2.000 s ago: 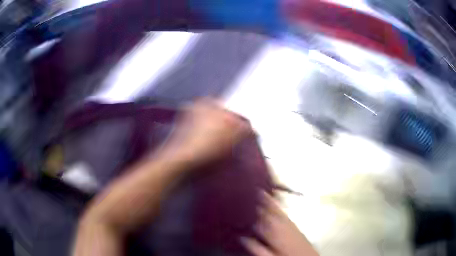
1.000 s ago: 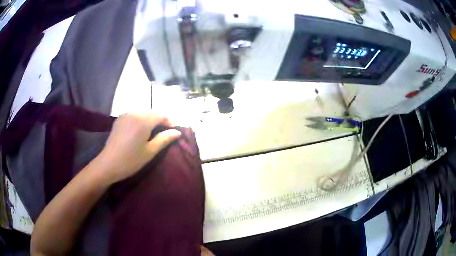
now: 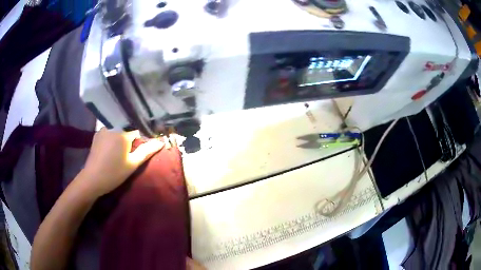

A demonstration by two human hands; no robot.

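A maroon fabric panel [image 3: 147,211] lies on the cream machine bed [image 3: 253,184], its right edge running down from the presser foot area [image 3: 167,138] under the bright lamp. Grey fabric [image 3: 68,79] joined to maroon bands lies to the left. My left hand [image 3: 113,158] rests on the maroon cloth close beside the presser foot, thumb and fingers pressing the cloth. Of my right hand [image 3: 195,264] only a small part shows at the bottom edge, by the cloth's edge; its fingers are cut off. The needle tip cannot be made out.
The white machine head [image 3: 221,21] with its lit display panel [image 3: 329,68] spans the top. Blue and yellow-green snips [image 3: 329,140] lie on the bed, near a looped pale cord [image 3: 345,195]. A ruler scale [image 3: 295,229] runs along the front. Grey cloth [image 3: 440,211] hangs at right.
The machine head and bed appear further left and lower as the view shifted. The cloth's top edge and my left hand are now closer to the presser foot.
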